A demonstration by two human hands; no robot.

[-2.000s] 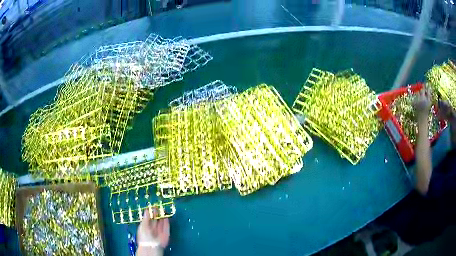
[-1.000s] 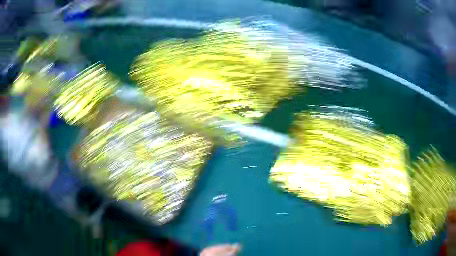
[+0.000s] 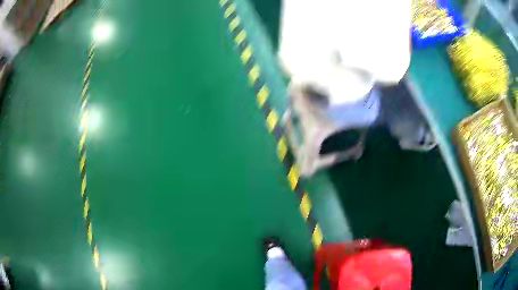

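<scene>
Neither of my hands is in the picture. The cardboard box (image 3: 475,170) of loose gold and silvery cut parts (image 3: 495,180) lies on the table at the right edge. A blue-handled tool (image 3: 502,277) shows partly below the box at the lower right corner, cut off by the edge. A blurred gold pile of frames (image 3: 480,69) lies beyond the box. The red plastic stool (image 3: 375,267) stands on the floor at the bottom, cut off by the edge.
A person in a white top (image 3: 346,39) sits on a pale stool (image 3: 309,127) beside the table. The blue bin (image 3: 434,38) is at the upper right. Yellow-black tape (image 3: 272,120) crosses the green floor (image 3: 170,147). A leg and shoe (image 3: 278,257) show at the bottom.
The view has swung left and down from the table to the floor. The box and gold frames have shifted to the right edge, and the hand seen before is out of the picture.
</scene>
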